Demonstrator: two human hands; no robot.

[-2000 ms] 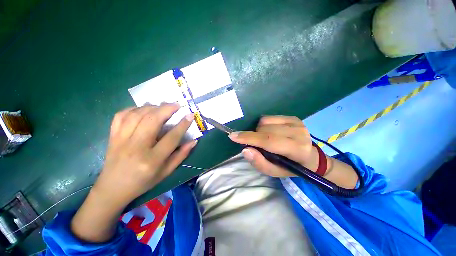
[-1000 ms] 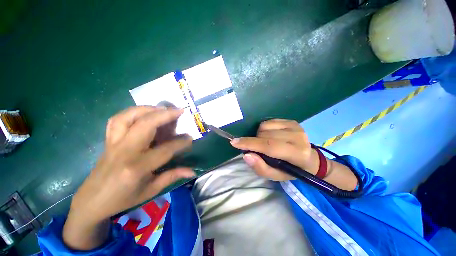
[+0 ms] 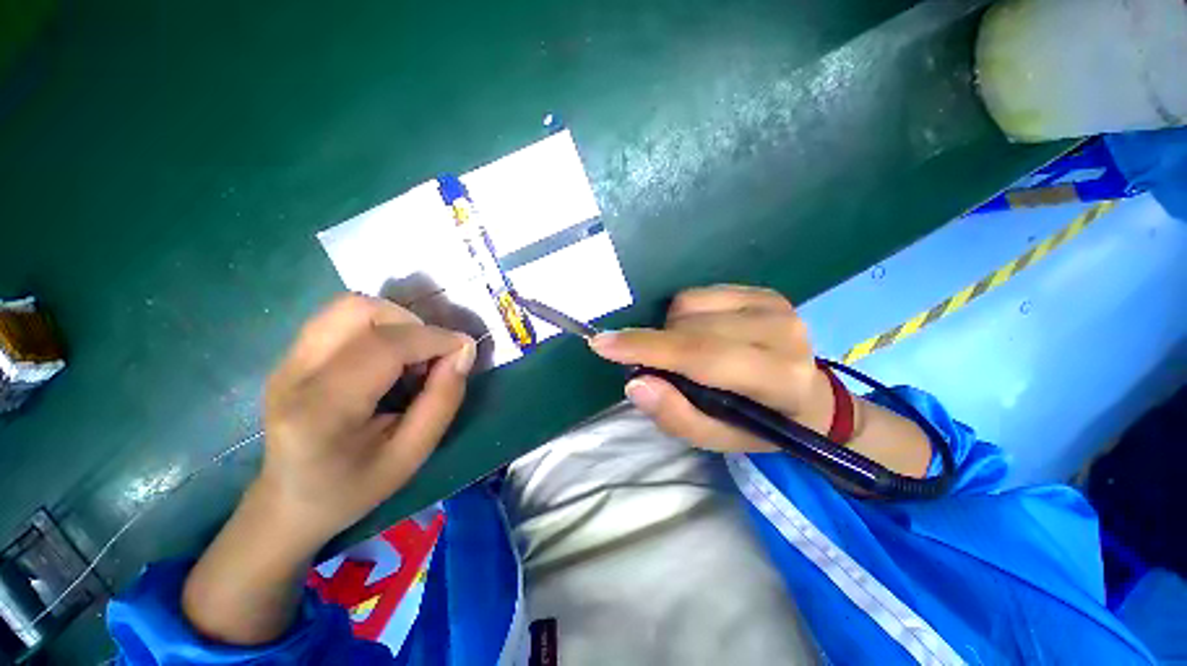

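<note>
White flat panels (image 3: 527, 189) lie on the glossy dark green bench. A narrow blue circuit board (image 3: 450, 190) with orange flex cables (image 3: 516, 320) runs between them. My left hand (image 3: 371, 397) pinches the thin solder wire (image 3: 169, 484) between thumb and forefinger, its end near the lower part of the board. My right hand (image 3: 729, 371) holds the black soldering iron (image 3: 768, 427) like a pen. The iron's metal tip is at the right side of the board's lower part. Whether tip and wire touch cannot be told.
A white tub (image 3: 1083, 68) stands at the upper right. A small box-like stack (image 3: 29, 349) is at the left edge. A metal frame with a cylinder (image 3: 46, 579) is at the lower left. The bench edge runs diagonally, with blue floor and yellow-black tape (image 3: 989, 282) beyond.
My left hand has lifted off the panel and closed its fingertips on the solder wire. The iron tip has stayed near the lower part of the board.
</note>
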